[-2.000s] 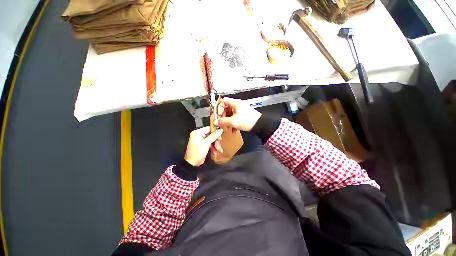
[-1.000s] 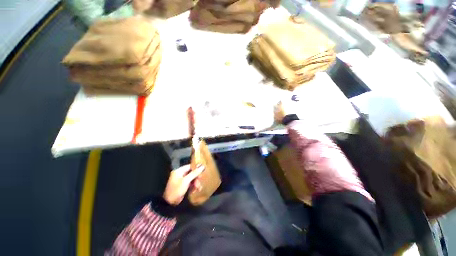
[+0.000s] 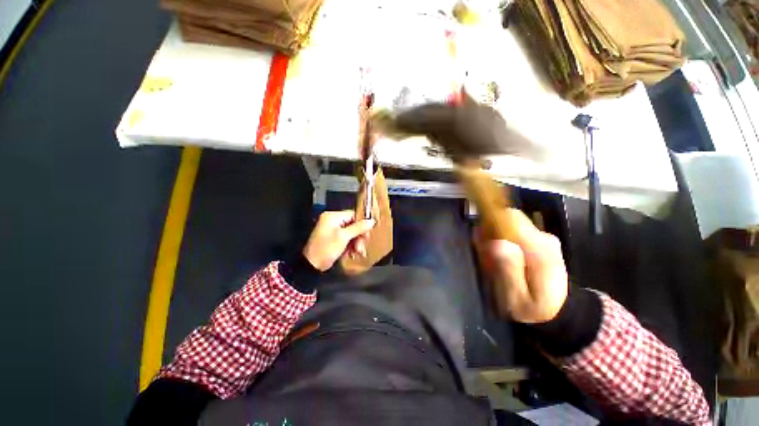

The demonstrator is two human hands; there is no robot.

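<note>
My left hand (image 3: 334,239) grips a folded brown fabric panel (image 3: 381,229) and holds it over my lap at the table's front edge. The panel's upper end lies along a narrow silvery bar (image 3: 369,179) that juts from the table edge and has a dark red inner end. My right hand (image 3: 526,270) is closed around the handle of a wooden-handled hammer (image 3: 485,195), raised to the right of the panel. The hammer's dark metal head is blurred and hides part of the table. Any small hardware on the panel is too small to tell.
A brown panel stack (image 3: 241,23) is at the table's back left, beside a red tape strip (image 3: 272,100). Another brown stack (image 3: 595,42) is at the back right. A black-handled hammer (image 3: 592,170) lies at the right, its handle past the edge. More brown fabric (image 3: 739,299) is at far right.
My right hand has gone from the panel to the table's right side and now holds the wooden-handled hammer up near the bar. My left hand still holds the panel. The view has shifted.
</note>
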